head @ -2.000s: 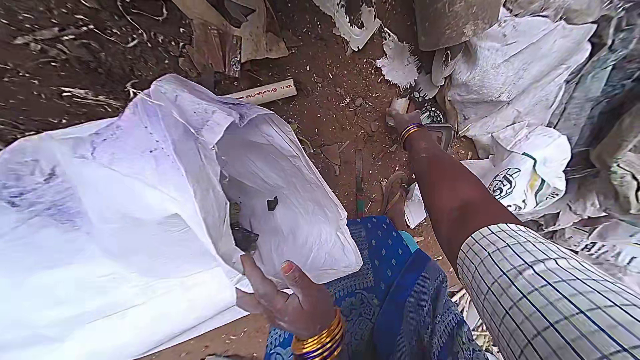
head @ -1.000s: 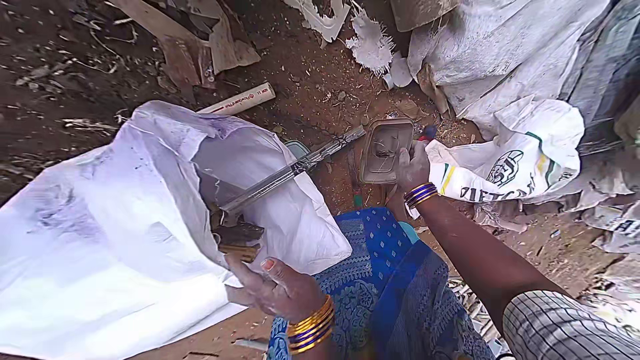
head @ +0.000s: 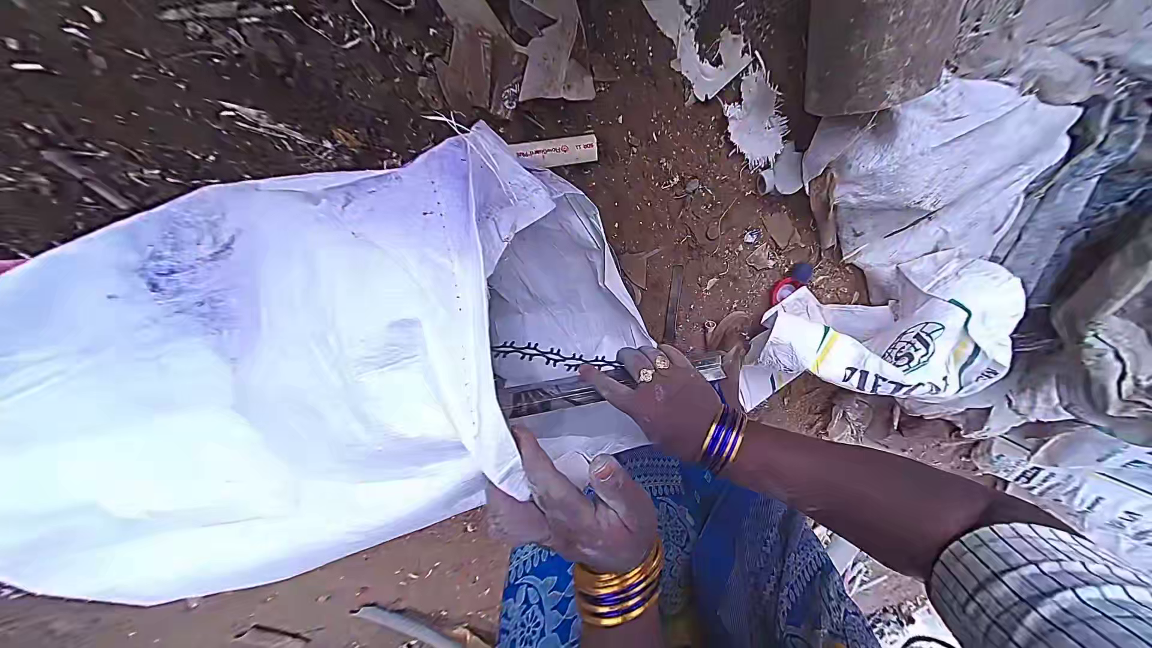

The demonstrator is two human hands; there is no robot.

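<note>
A large white woven plastic sack [head: 342,342] lies on its side, its mouth facing right. My left hand [head: 580,508] is at the lower edge of the mouth, the rim between its thumb and fingers. My right hand [head: 661,391], with rings and bangles, reaches to the mouth from the right and rests on a long metal strip [head: 558,396] that runs into the sack; its palm side is hidden, so its grip cannot be told. Beside the strip, a thin dark barbed-looking strip [head: 549,357] also enters the sack. What lies deeper inside is hidden.
A cream plastic pipe piece [head: 558,151] lies behind the sack. At right are a crumpled printed sack [head: 891,351], a red and blue object [head: 787,286] and more dusty sacks [head: 954,171]. Torn white scraps [head: 756,112] lie on the brown soil at the top.
My right hand has moved left from the ground at the right to the sack's mouth. The brownish tray beside it one second ago is out of sight. My left hand has stayed at the rim.
</note>
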